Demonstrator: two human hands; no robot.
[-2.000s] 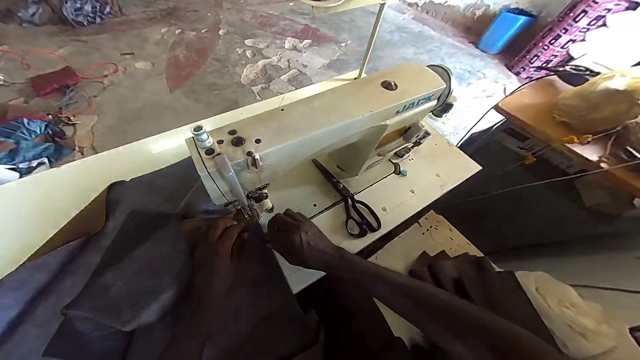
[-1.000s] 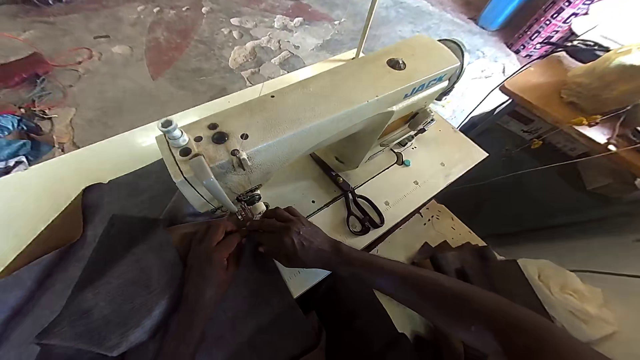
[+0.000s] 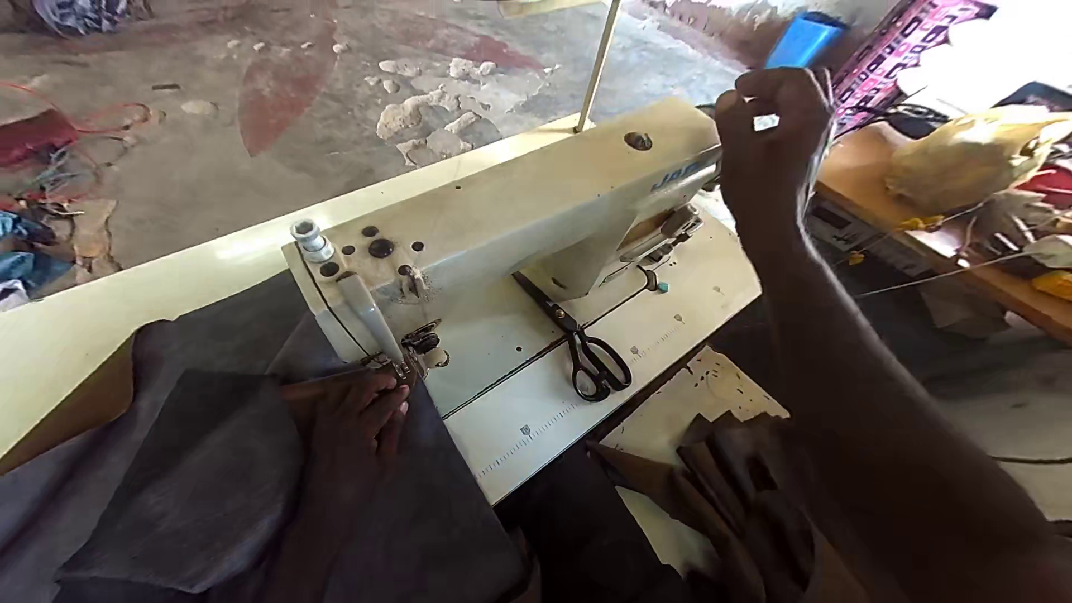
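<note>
Dark grey fabric (image 3: 209, 469) with a brown underside lies across the left of the bed of a Jack sewing machine (image 3: 502, 201). My left hand (image 3: 360, 419) presses on the fabric, its fingertips right beside the presser foot (image 3: 400, 368). My right hand (image 3: 775, 126) is raised at the machine's right end, fingers curled, and partly covers that end. The handwheel is hidden behind it, so contact cannot be told. Black-handled scissors (image 3: 586, 347) lie on the machine bed under the arm, their blades pointing up and left.
Folded dark fabric (image 3: 737, 494) rests on a pale board at the lower right. Beyond my right arm stands a wooden table (image 3: 863, 167) with a yellowish bag (image 3: 963, 163) and threads running across. A blue container (image 3: 804, 42) is at the back. Cloth scraps (image 3: 33, 251) lie on the floor at left.
My right hand has left the fabric by the needle and risen to the right end of the machine. My left hand has stayed on the fabric near the presser foot.
</note>
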